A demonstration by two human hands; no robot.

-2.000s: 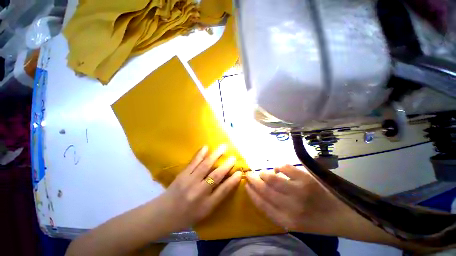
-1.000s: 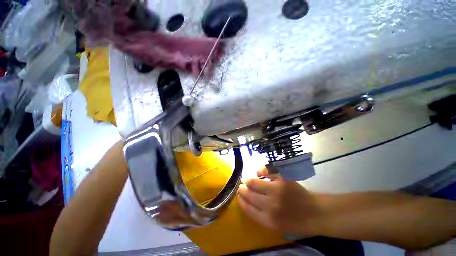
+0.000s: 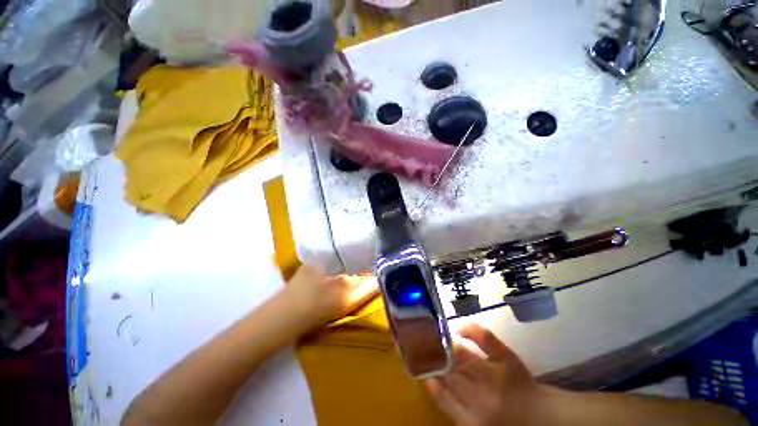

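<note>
A mustard-yellow panel (image 3: 357, 387) lies at the front of the white machine table, with a folded or layered part near the needle area. My left hand (image 3: 326, 295) rests on the panel's upper part, its fingertips near the lit area under the machine head. My right hand (image 3: 482, 374) is at the panel's right side, fingers bent, partly behind the chrome guard (image 3: 417, 320). Whether its fingers pinch the cloth is hidden. The needle and presser foot are hidden behind the guard and the white machine head (image 3: 532, 183).
A stack of yellow pieces (image 3: 187, 133) lies at the back left. A yellow strip (image 3: 280, 225) shows left of the head. A pink cloth strip (image 3: 391, 150) is tied round a grey knob (image 3: 297, 33). A blue plastic basket (image 3: 721, 374) is at lower right.
The view has shifted, showing more of the head's top and the yellow stack. My left hand, mostly hidden behind the head and guard a second ago, now shows on the panel.
</note>
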